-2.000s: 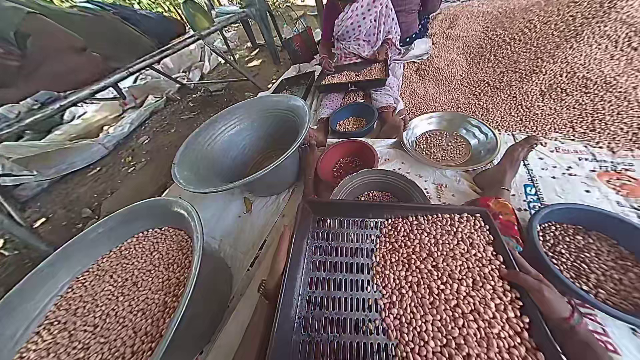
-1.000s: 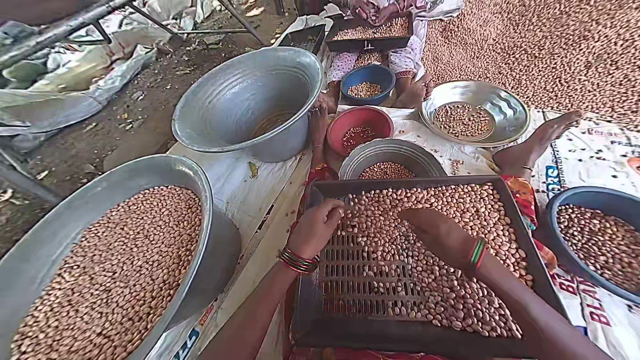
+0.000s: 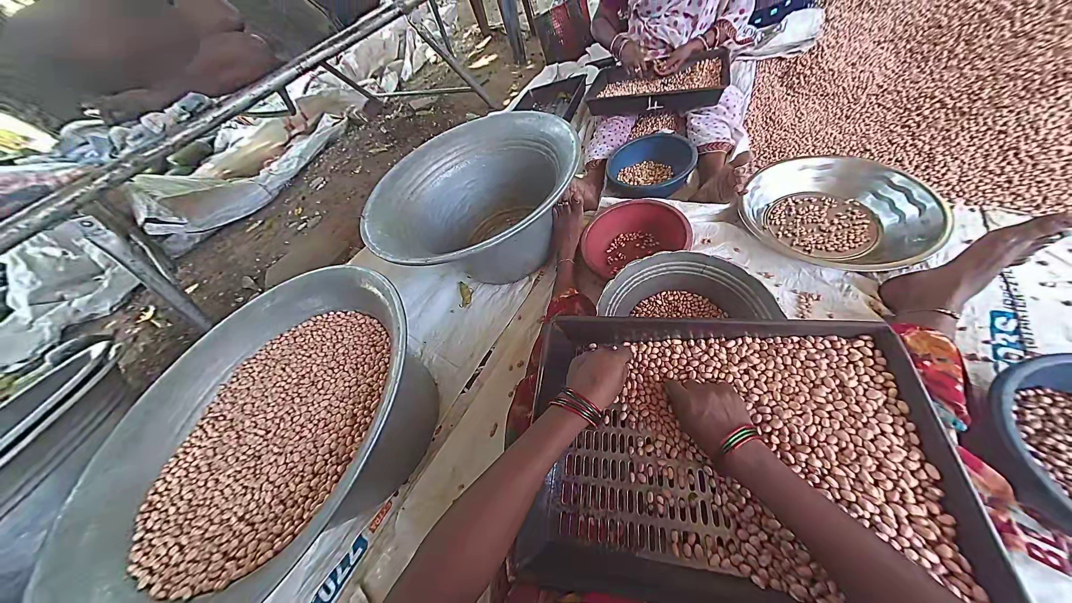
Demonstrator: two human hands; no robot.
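Observation:
A dark slotted sorting tray (image 3: 909, 394) lies across my lap, with reddish-brown nuts or seeds (image 3: 837, 410) over its far and right parts and bare slots at the lower left. My left hand (image 3: 600, 375), with dark bangles at the wrist, is at the tray's far left corner, its fingers curled down at the nuts. Beside it, my right hand (image 3: 708, 414) presses into the nuts, wearing a green and red bangle. The fingertips of both hands are hidden, so whether they hold nuts cannot be told.
Left stands a large metal tub (image 3: 389, 419) of nuts; beyond it, a larger-mouthed metal tub (image 3: 377, 218). Past my tray are a grey bowl (image 3: 754, 293), a red bowl (image 3: 595, 239) and a steel basin (image 3: 930, 234). A blue tub (image 3: 1013, 444) sits right. Another person (image 3: 724, 25) works opposite at a similar tray.
My hands, both on the tray's nuts one second ago, are now closer together, the right one further left. Two seconds ago my right hand was at the tray's right edge.

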